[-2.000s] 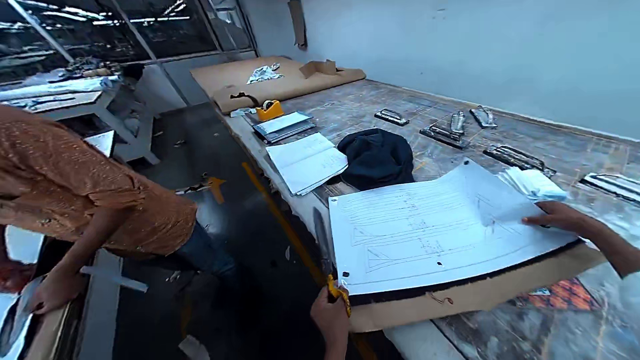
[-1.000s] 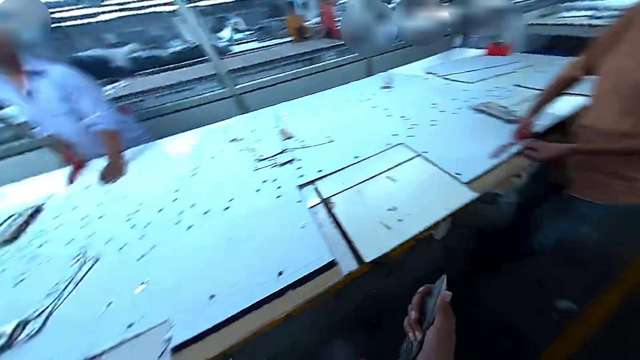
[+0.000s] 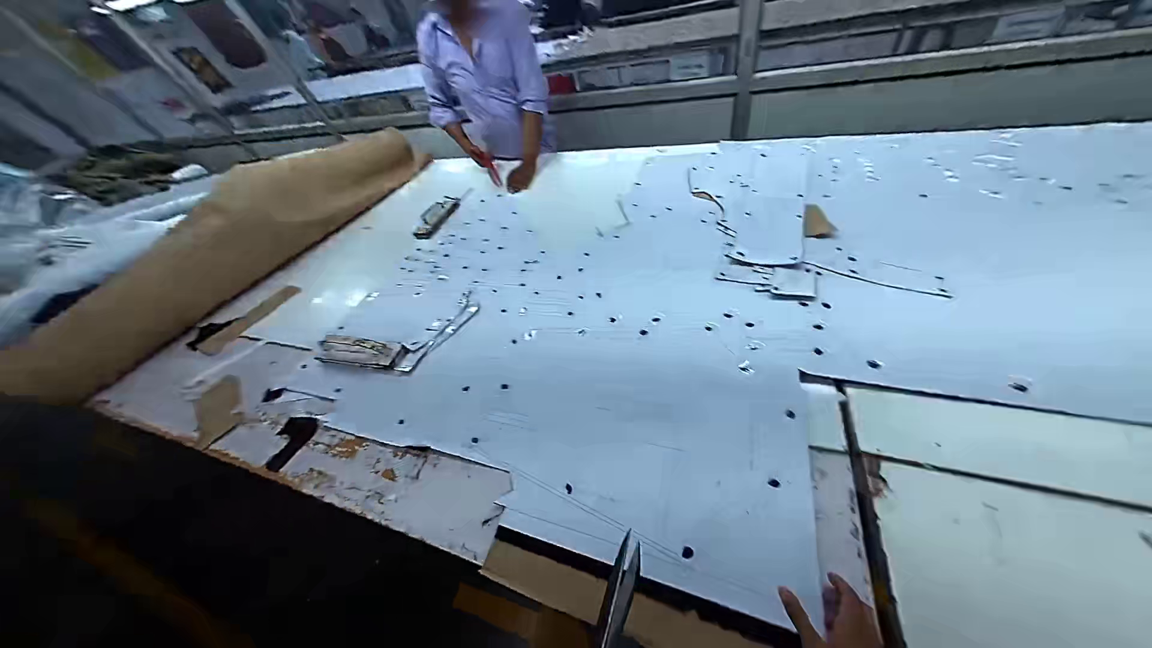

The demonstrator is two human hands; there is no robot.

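A pair of metal shears (image 3: pixel 621 585) rises from the bottom edge, its blades over the near edge of a large white marked paper sheet (image 3: pixel 648 432). The hand on the shears is out of view. To their right, my right hand (image 3: pixel 837 621) rests with spread fingers by the sheet's near right edge, partly cut off by the frame, and no object shows in it. Dark layers and brown paper (image 3: pixel 531 571) lie under the sheet's near edge. Thin drawn lines and small dark marks cover the sheet. Pale cut panels (image 3: pixel 1017 549) lie beyond a dark gap at right.
Metal clamps or weights (image 3: pixel 360 352) (image 3: pixel 438 217) sit on the sheet. A brown paper roll (image 3: pixel 243 243) spans the left end. Cut scraps (image 3: pixel 783 270) lie mid-table. A person in a light shirt (image 3: pixel 486 81) stands at the far side, holding a red-handled thing.
The view has swung widely to another table. The hand holding the shears one second ago has left view; the shears' blades now overlap the sheet's edge. My right hand has come into view.
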